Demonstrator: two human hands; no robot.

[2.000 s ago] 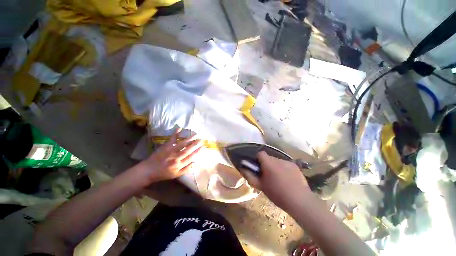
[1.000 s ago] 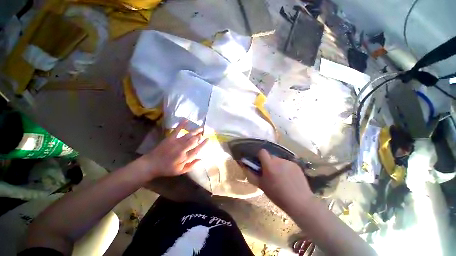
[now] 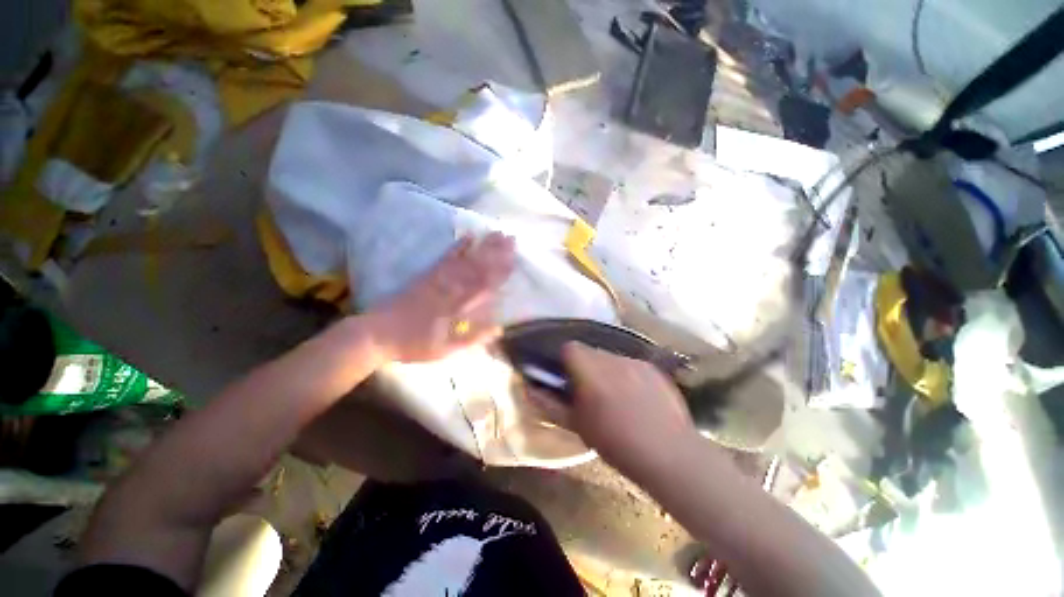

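Observation:
The garment piece lies white side up in the middle, with yellow edges showing at its left and right. My left hand lies on the white cloth, slightly blurred, fingers pointing up and right; it grips nothing that I can see. My right hand is closed around the handle of the dark iron. The iron rests on the lower part of the garment, right of my left hand, its pointed end toward that hand. The seam under my left hand and the iron is mostly hidden.
A yellow and white heap is at upper left. A grey flat bar and a dark rectangle lie at the top. White sheets are right of the garment. A dark cord loops at right. A green bag is at left.
My left hand has moved up and right over the white cloth, its fingers closer together. The iron has shifted slightly left in the picture with my right hand. The view has moved a little.

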